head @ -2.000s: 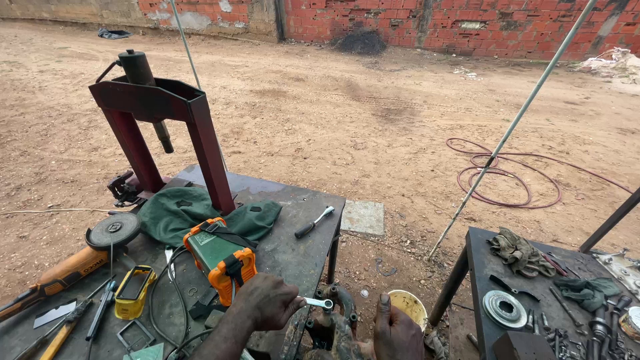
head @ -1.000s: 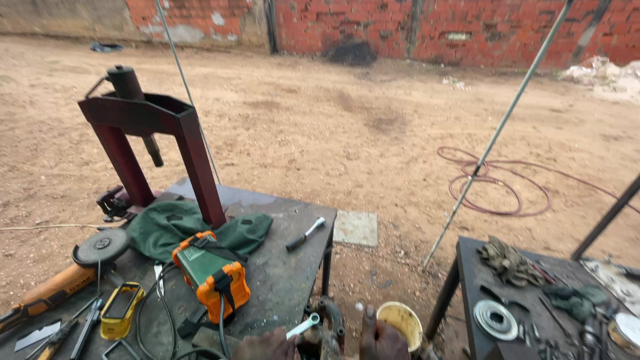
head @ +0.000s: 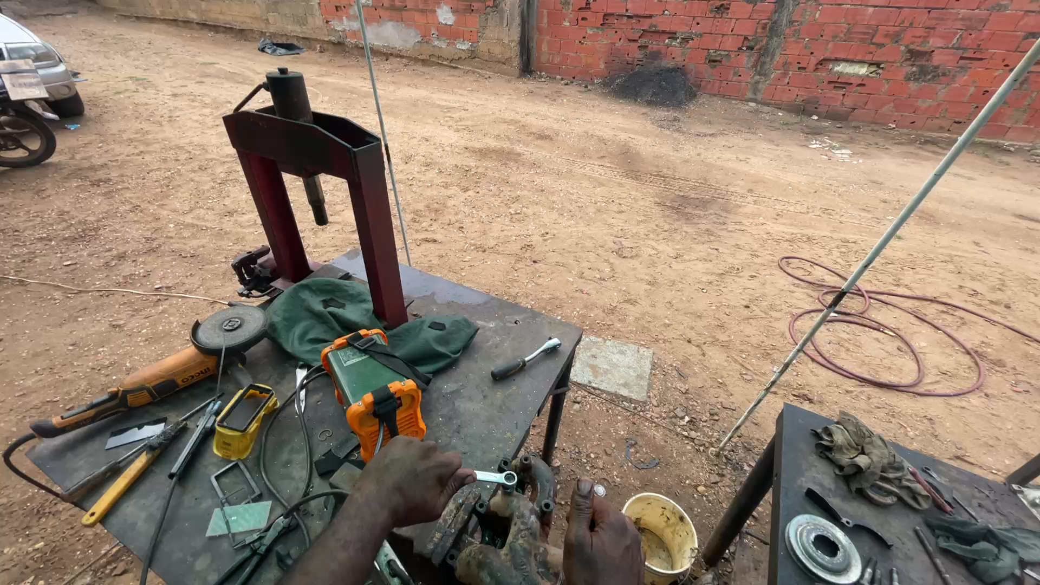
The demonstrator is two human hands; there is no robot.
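Observation:
My left hand is closed around the handle of a ring spanner, whose ring end sits at the top of a dirty cast metal part, seemingly a manifold. On the right side of that part is my right hand, thumb up and fingers curled. A small round shiny piece shows beside the thumb; whether the hand grips it or the casting cannot be told. Left of the casting, an orange and green case stands on the metal table. A ratchet wrench lies near the table's far right corner.
The left table bears a hydraulic press frame, green cloth, angle grinder, yellow holder and cables. A cream bucket stands right of my right hand. The right table holds rags and a metal disc. A slanted pole and a hose are beyond.
The left hand dipped low in the frame a second ago and now shows more fully, still with the spanner. The view has shifted to the left.

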